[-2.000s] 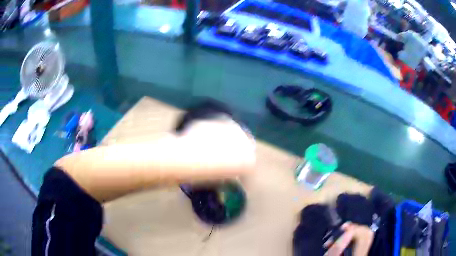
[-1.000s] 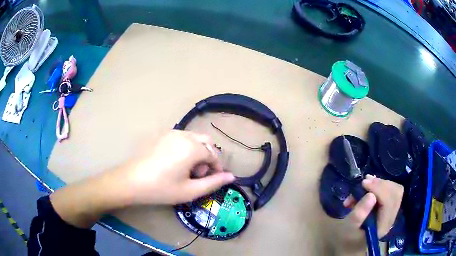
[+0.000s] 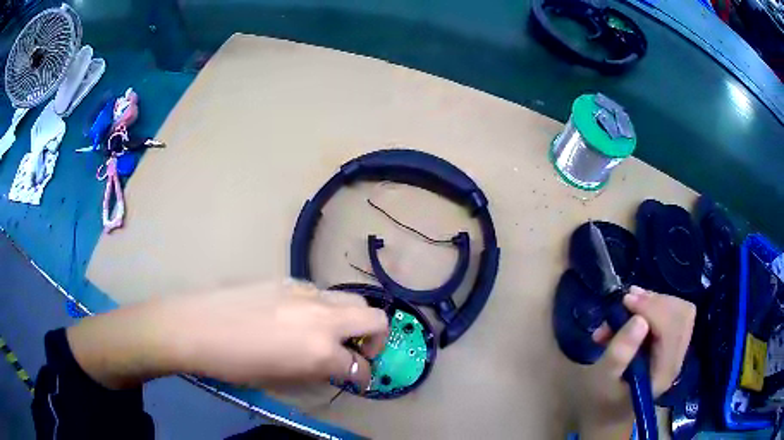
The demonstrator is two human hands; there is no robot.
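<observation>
The black headphone set [image 3: 413, 165] lies on the tan board, its yoke [image 3: 421, 295] curving inside the headband with a loose dark cable [image 3: 400, 223]. The open ear cup at its lower end holds the green circuit board [image 3: 402, 354]. My left hand [image 3: 301, 333] is over the cup's left part, fingers bent down into it; the fingertips and what they touch are hidden. My right hand [image 3: 658, 339] holds the soldering iron [image 3: 638, 387] by its dark blue handle at the right, tip up, away from the ear cup.
A solder wire spool [image 3: 584, 155] stands upper right on the tan board [image 3: 232, 155]. Black speaker plates [image 3: 675, 245] and a blue tray [image 3: 738, 378] are at right. Keys with a pink strap [image 3: 113, 198] and a white fan [image 3: 41, 58] are at left. Another headphone set [image 3: 593, 51] lies beyond.
My left hand has moved down onto the left part of the ear cup, uncovering the headband's left side and the yoke. My right hand still holds the iron in nearly the same place.
</observation>
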